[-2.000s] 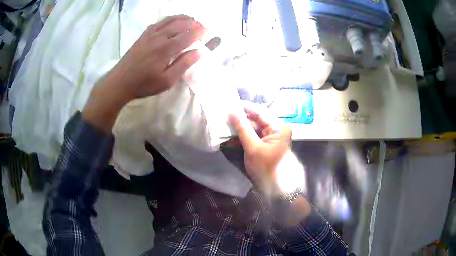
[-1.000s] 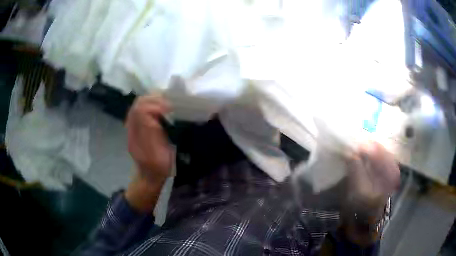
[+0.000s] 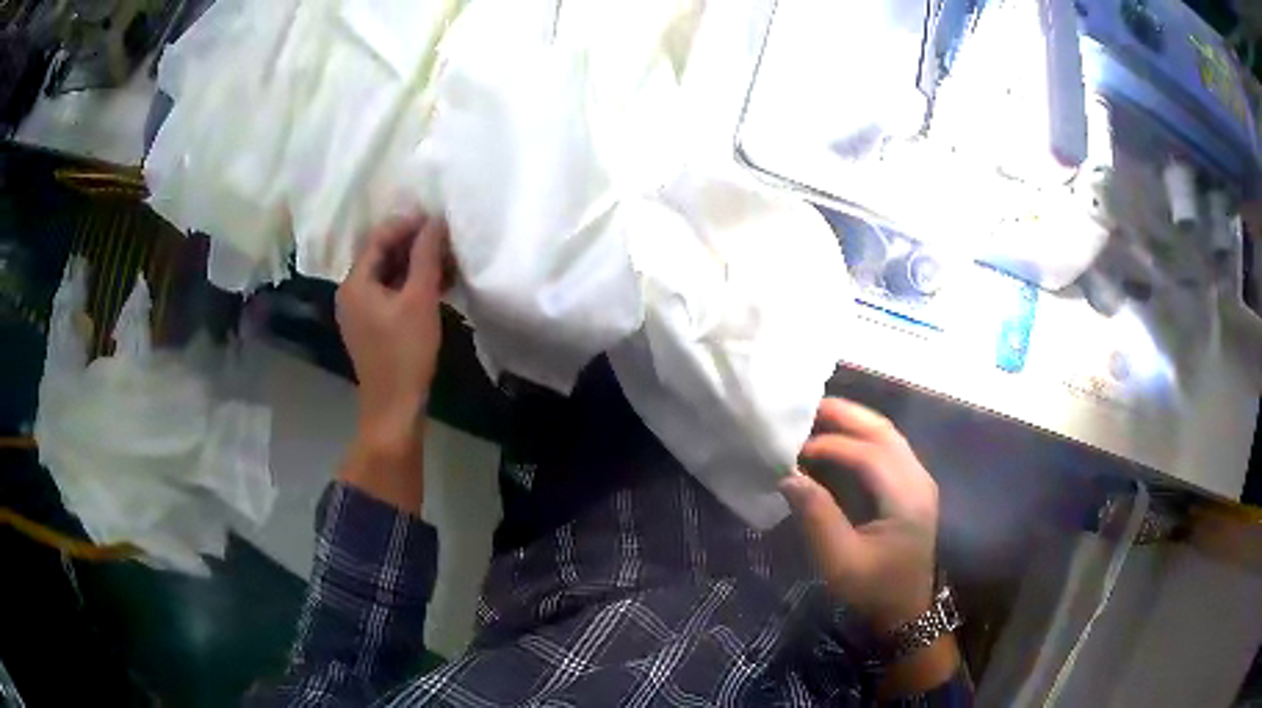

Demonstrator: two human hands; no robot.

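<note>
White garment pieces (image 3: 540, 208) lie heaped over the front edge of the table, left of the machine. My left hand (image 3: 399, 311) is at the front of the heap, thumb and fingers closed on its cloth. My right hand (image 3: 872, 512) pinches the edge of a white garment piece (image 3: 741, 332) that hangs over the table's front edge. The sewing machine (image 3: 1080, 152) is at the upper right, its needle area washed out by glare. The blue plate (image 3: 1016, 321) shows below it.
The cream-white machine table (image 3: 955, 362) runs along the right, its front edge slanting down. More white cloth (image 3: 152, 443) hangs at the lower left beside yellow tubing. A pale panel and a cord are under the table at the lower right.
The view has swung left. The cloth has come away from the needle area. My left hand has moved from the piece near the needle to the heap; my right hand has come down toward my lap.
</note>
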